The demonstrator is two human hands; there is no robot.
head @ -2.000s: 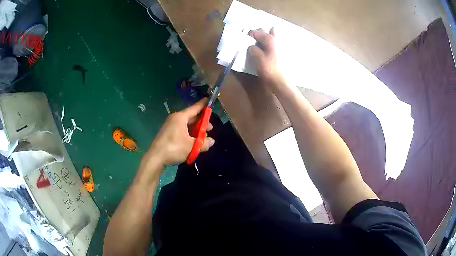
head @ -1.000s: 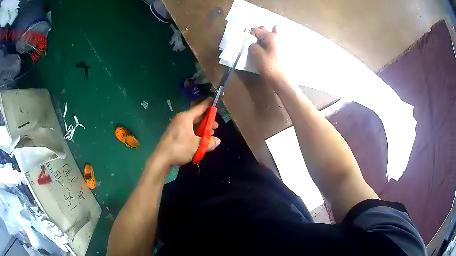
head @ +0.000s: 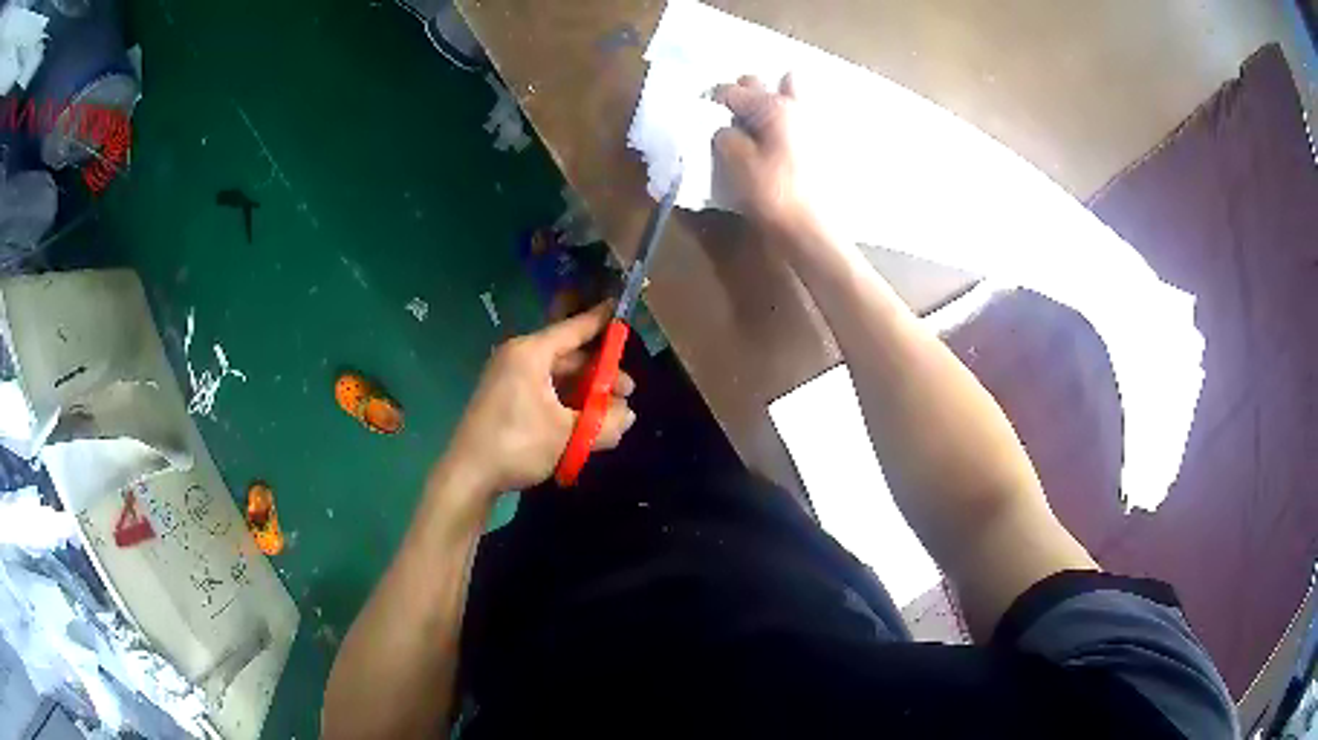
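Note:
A bright white stack of long curved pieces (head: pixel 925 159) lies on the brown table, with an uneven left end. Its far end curves down over the maroon cloth. My left hand (head: pixel 528 412) grips the red-orange handles of the shears (head: pixel 593 398). The silver blades point up to the stack's lower left edge, with the tip at that edge. Glare hides whether the tip touches it. My right hand (head: pixel 759 152) rests on top of the stack near its left end, fingers slightly apart, holding nothing visible.
Maroon cloth (head: pixel 1229 289) covers the right of the brown table (head: pixel 578 87). A flat white sheet (head: pixel 846 477) lies beneath my right forearm. Orange shoes (head: pixel 369 403), scraps and marked cardboard (head: pixel 188 521) are on the green floor at left.
The shears have drawn back down toward me; their tip was farther over the stack near my right fingers. The stack's left edge looks more ragged. My right hand stays nearly in place.

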